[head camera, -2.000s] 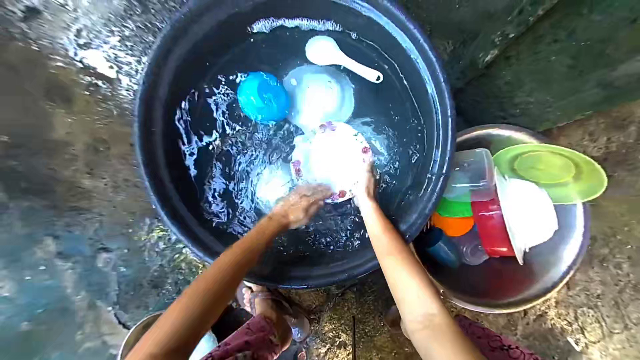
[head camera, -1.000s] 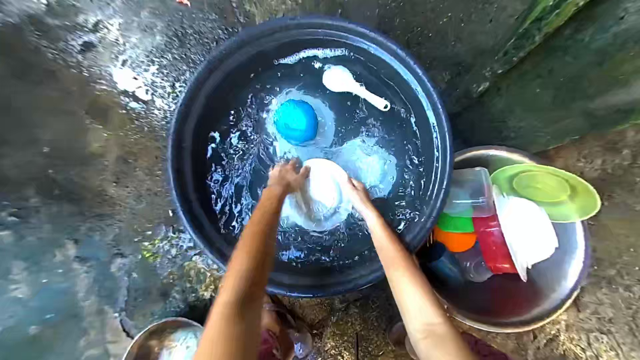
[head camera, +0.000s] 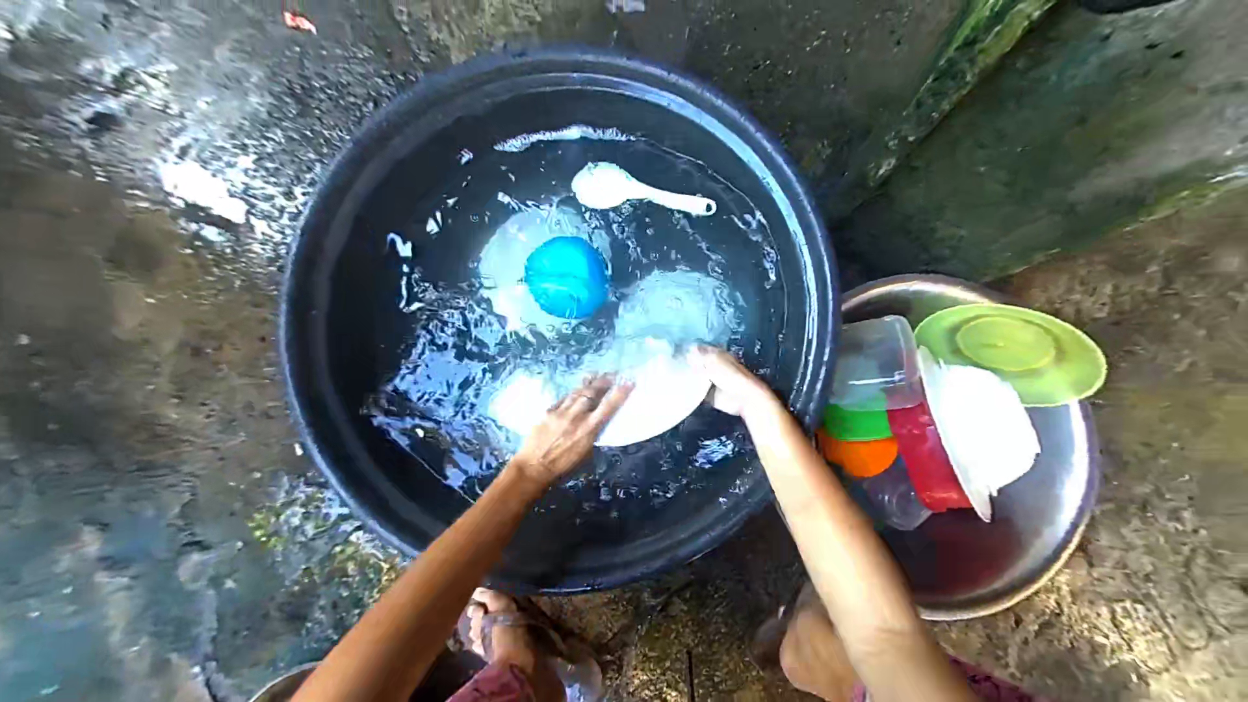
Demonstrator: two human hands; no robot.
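Observation:
A round black plastic tub [head camera: 322, 390] of water fills the middle of the view. Low in it, a white plate [head camera: 653, 405] is tilted at the water's surface. My right hand [head camera: 731, 380] grips its right edge, the thumb side hidden. Against the plate's left side lie the fingers of my left hand [head camera: 575, 429]; whether they grip it I cannot tell. Above the plate floats a blue bowl-like piece [head camera: 566, 278], over a pale round dish [head camera: 502, 268] under the water. Another pale dish [head camera: 678, 307] is submerged at the right. A white serving spoon [head camera: 639, 190] floats near the top.
A metal basin [head camera: 1053, 526] stands right of the tub, holding a clear container [head camera: 868, 361], a red container [head camera: 931, 458], a white bowl [head camera: 985, 429], a green plate [head camera: 1014, 351] and an orange piece [head camera: 863, 455]. Another metal vessel's rim shows at bottom left, near my feet. The floor is wet.
The flowered plate seen earliest no longer shows its pattern. Since one second ago, the plate between my hands has moved down and right and tilted, and my left hand has moved toward its lower left.

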